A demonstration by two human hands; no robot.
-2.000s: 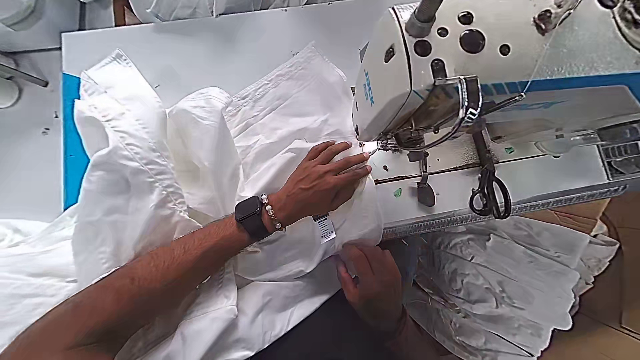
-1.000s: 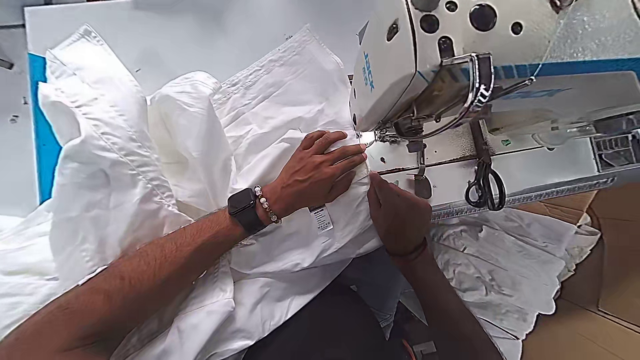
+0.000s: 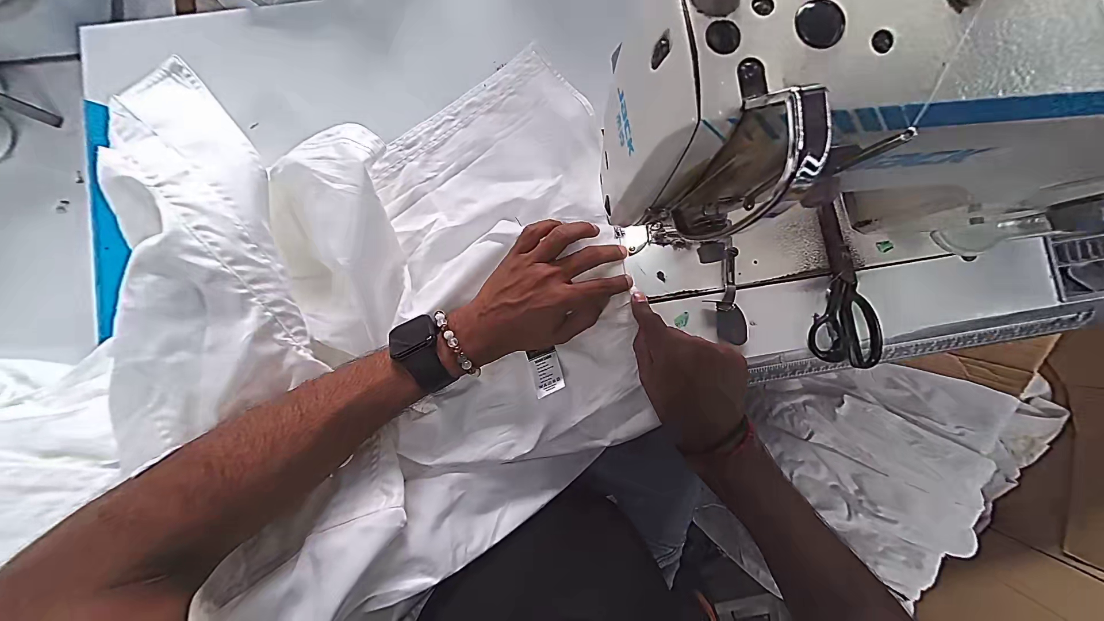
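A white cloth garment [image 3: 483, 440] lies in folds over the machine table, its right edge at the presser foot [image 3: 636, 239] of a Jack sewing machine [image 3: 862, 60]. Spread on the cloth just left of the foot is my left hand [image 3: 552, 289], palm down, fingertips at the fabric edge. Below the foot, my right hand [image 3: 690, 371] pinches that edge between thumb and curled fingers. A small white care label [image 3: 546, 373] with writing shows on the garment under my left wrist. The needle itself cannot be made out.
Black-handled scissors [image 3: 847, 328] hang at the machine bed's front. A measuring tape strip [image 3: 914, 343] runs along the table edge. More white fabric [image 3: 888, 457] with a wavy edge lies at lower right, over brown cardboard [image 3: 1026, 552]. A thread runs down to the machine's thread guide.
My right hand has moved up from the cloth's lower edge to the fabric edge below the presser foot and pinches it. My left hand stays flat beside the foot.
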